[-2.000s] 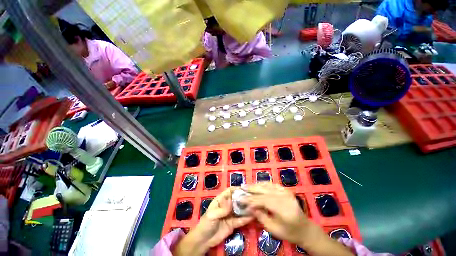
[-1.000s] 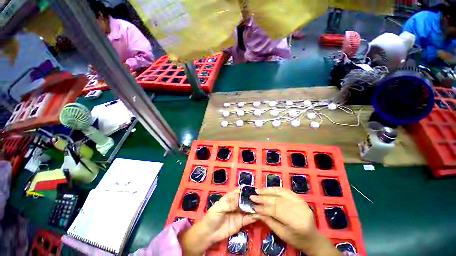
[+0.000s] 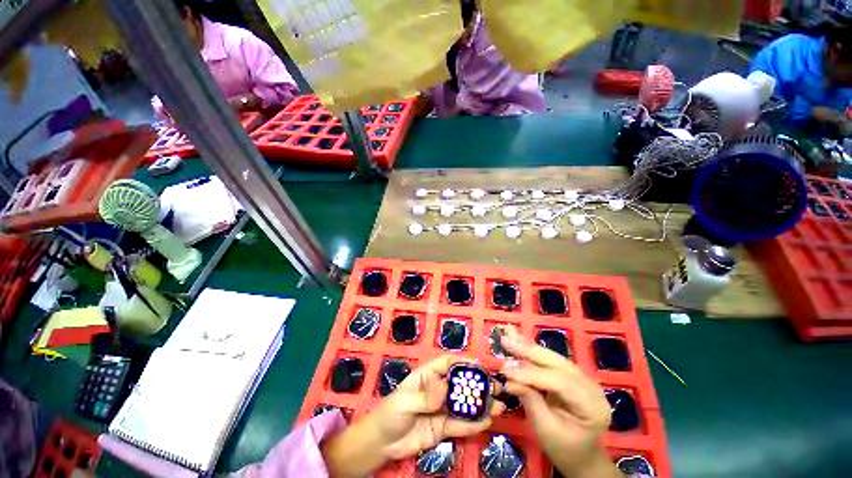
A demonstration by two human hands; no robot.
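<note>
A smartwatch body (image 3: 468, 391) with a lit screen of round icons faces up over the red tray (image 3: 486, 264). My left hand (image 3: 404, 422) holds it by its left edge and underside. My right hand (image 3: 559, 397) is just to its right, fingers bent. A small dark thing shows by its lower fingers at the watch's right edge. Whether the right hand grips anything is unclear. Other dark watch bodies lie in the tray pockets, some with wrinkled shiny film. My hands hide some pockets.
White discs (image 3: 481, 230) on wires lie on a brown board (image 3: 612, 262) behind the tray. A bottle (image 3: 699, 274), purple fan (image 3: 749, 189) and more red trays (image 3: 811, 271) are right. A notebook (image 3: 201, 373), calculator (image 3: 105, 384) and metal post (image 3: 220, 140) are left. People sit beyond.
The watch's screen is now lit and faces up; earlier its pale underside, then a dark face, showed. My right hand has moved slightly right of it.
</note>
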